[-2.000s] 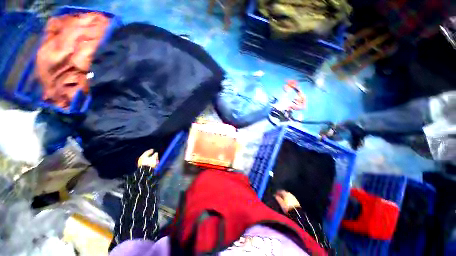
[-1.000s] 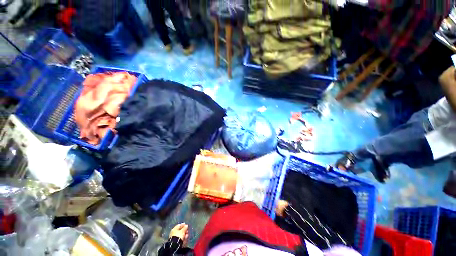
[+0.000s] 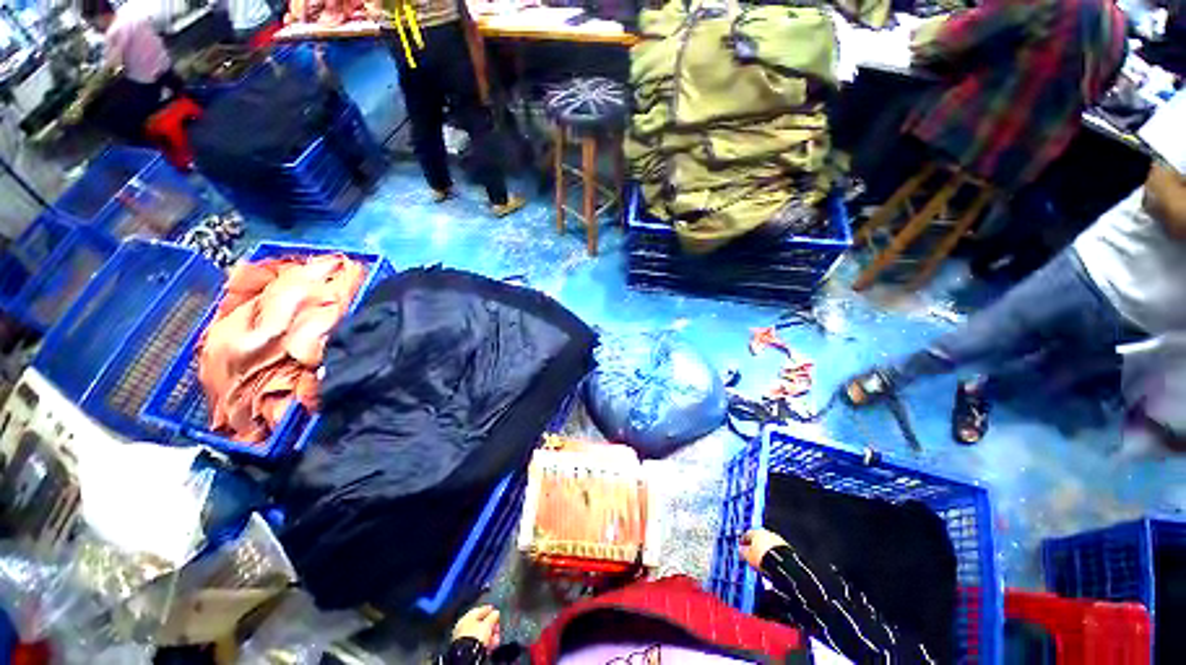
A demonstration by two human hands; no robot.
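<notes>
My left hand [image 3: 479,626] is small at the bottom edge, with nothing visible in it; its finger pose is unclear. My right hand [image 3: 764,546] is at the near-left side of a blue crate [image 3: 978,572] that holds black garments [image 3: 858,526]. Whether it touches or grips anything is unclear. A red apron [image 3: 676,617] covers my lap. A boxy orange-and-white pack [image 3: 588,509] stands in front of my knees on something red. Dark navy garments [image 3: 442,377] lie heaped over a crate to the left of the pack.
Salmon-pink garments [image 3: 271,344] fill a blue crate at left. A blue plastic sack [image 3: 654,390] sits on the floor ahead. Olive garments [image 3: 731,124] are piled beyond it. A person's leg [image 3: 1014,331] reaches in from the right. A red stool [image 3: 1080,626] is at lower right.
The view has tilted up, so the crates sit lower and more of the room shows. My left hand has shifted right and down in the picture; my right hand stays by the black-garment crate.
</notes>
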